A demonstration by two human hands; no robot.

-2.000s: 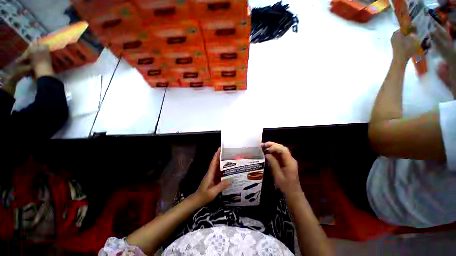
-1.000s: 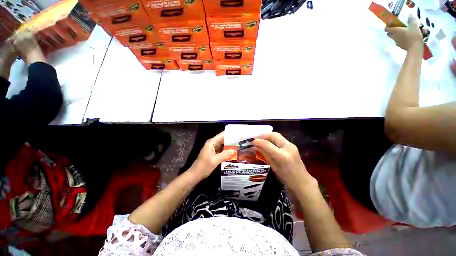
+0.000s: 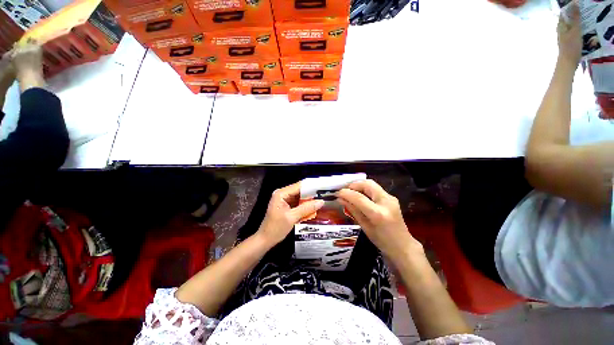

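A retail carton point(image 3: 327, 246) stands on my lap with its white printed panel towards me. Its top flap point(image 3: 336, 180) is tilted over, white inside up, with orange-red showing below it. A black plastic carry handle point(image 3: 326, 194) lies at the flap. My left hand point(image 3: 286, 214) grips the flap's left side, with the thumb near the handle. My right hand point(image 3: 371, 209) holds the flap's right side, with fingertips on the handle's right end. Whether the handle's ends pass through the flap is hidden.
A stack of finished cartons point(image 3: 244, 50) stands on the white table point(image 3: 404, 121), beside the handle pile point(image 3: 378, 9). A neighbour's arm point(image 3: 553, 128) is at right, another person's sleeve point(image 3: 39, 128) at left near orange cartons point(image 3: 77, 42). Red stools flank me.
The open carton's flap was upright; it has tilted over between my hands, and a black handle has appeared at it. The right neighbour's arm has moved with a printed sheet.
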